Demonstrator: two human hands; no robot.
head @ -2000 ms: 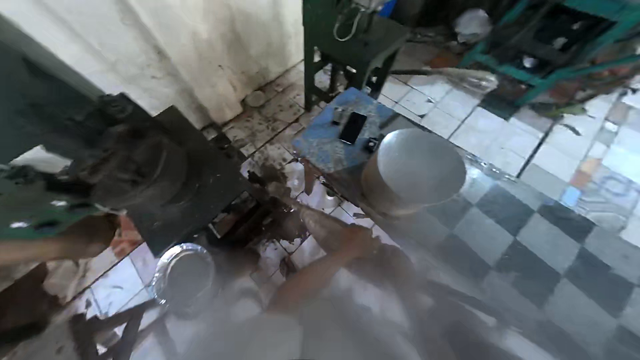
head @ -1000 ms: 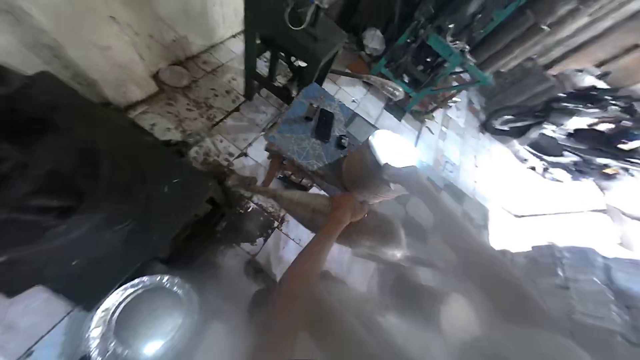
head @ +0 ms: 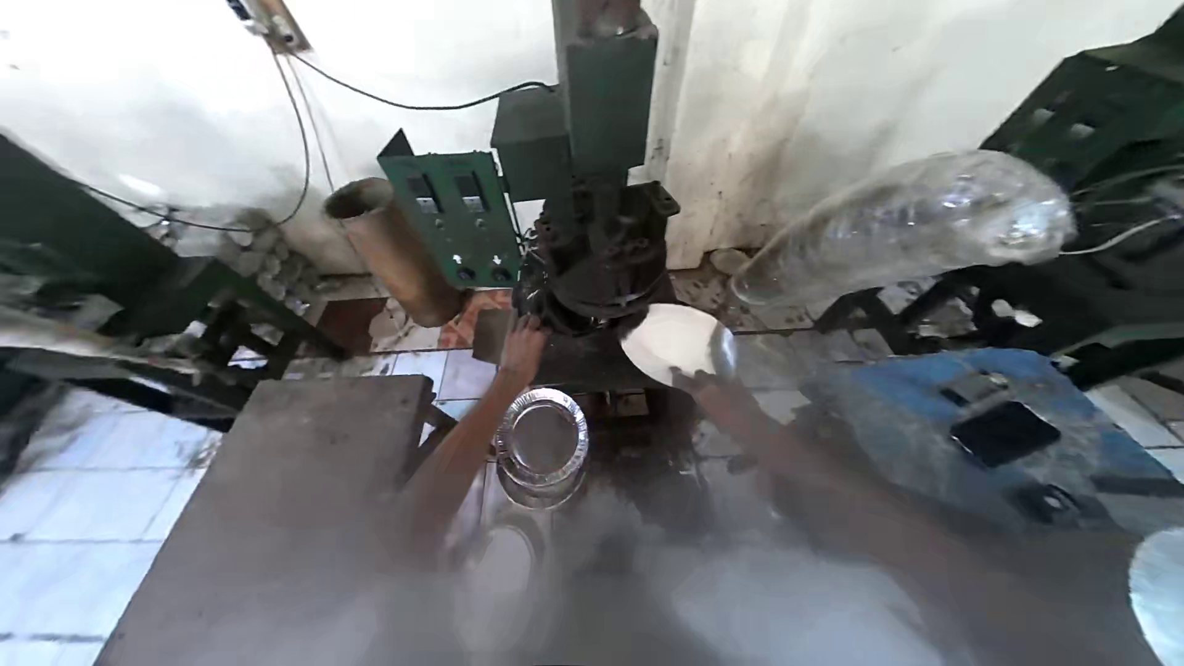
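My right hand point(head: 700, 381) grips the near edge of a round, flat metal disc point(head: 673, 342), which is held at the right front of the green press point(head: 606, 250). My left hand point(head: 524, 347) rests at the left side of the press, by its dark die and plate; whether its fingers hold anything cannot be told. Below and between my forearms sits a shiny foil pan with a crimped rim point(head: 542, 437). The lower part of the view is hazy.
A green control box point(head: 455, 217) and a rusty metal tube point(head: 393, 250) stand left of the press. A grey table point(head: 305, 481) is at left. At right, a blue-topped stool point(head: 888, 398) bears a phone point(head: 1005, 433); a clear plastic-wrapped roll point(head: 906, 227) is behind.
The view has swung left to the press. My right hand has moved from beside the blue stool to the press, with a disc now in it. My left hand now shows at the press.
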